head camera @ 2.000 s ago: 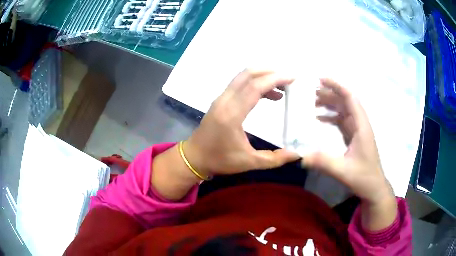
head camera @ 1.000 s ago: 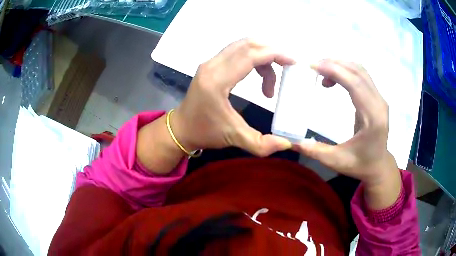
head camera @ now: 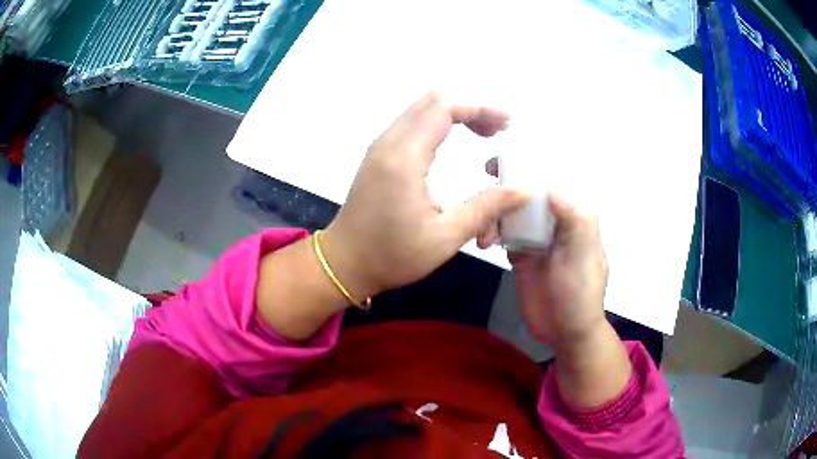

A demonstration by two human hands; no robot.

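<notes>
A white plastic housing (head camera: 528, 224) is held above the near edge of the large white tray (head camera: 430, 63). My right hand (head camera: 563, 269) is closed around its lower part, with the thumb on its right side. My left hand (head camera: 408, 197) has its thumb tip against the housing's top left, and its index finger is raised apart above. The upper part of the housing blends into the glare of the white tray, so its far end cannot be made out.
Clear blister tray (head camera: 215, 40) with white parts and dark rods at upper left. Clear bag (head camera: 658, 20) at the far edge. Blue trays (head camera: 761, 108) at right, smartphone (head camera: 718, 246) nearer. White sheets (head camera: 63, 323) low left, brown cardboard (head camera: 115, 211) below the bench.
My right hand has moved from holding the housing's ends by thumb and fingertips to gripping it from below. The housing now points away from me, and my left index finger has come off it.
</notes>
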